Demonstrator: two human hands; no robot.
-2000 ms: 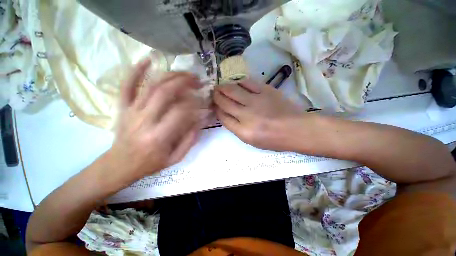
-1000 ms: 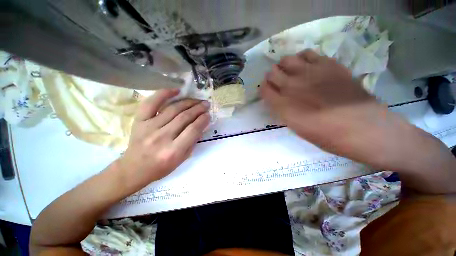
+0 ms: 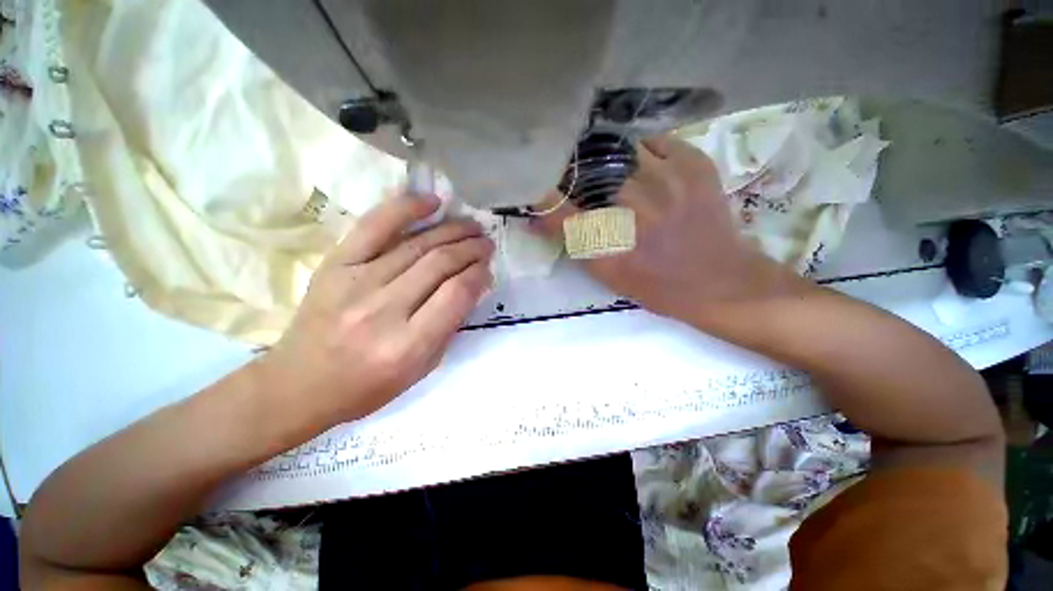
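My left hand point(image 3: 387, 306) lies on a narrow whitish strip point(image 3: 424, 196) left of the needle area, fingertips pressing it to the machine bed. The plain cream lining point(image 3: 196, 196) spreads to the left of that hand, with small loops along its edge. A small whitish piece point(image 3: 525, 248) lies on the bed between my hands. My right hand point(image 3: 676, 237) is behind the ribbed cream knob point(image 3: 600, 233); its fingertips are partly hidden by the knob and machine head, so I cannot tell if it holds anything. The needle is hidden.
The sewing machine head point(image 3: 497, 92) fills the top. A crumpled floral piece point(image 3: 797, 173) lies behind my right hand. A black round knob point(image 3: 973, 259) is at far right. A ruler strip point(image 3: 647, 410) runs along the table's front edge, with floral cloth point(image 3: 739, 496) hanging below.
My right hand left the needle area, passed over the right side of the bed and is now behind the ribbed knob. My left hand settled on the strip. The whole view has shifted.
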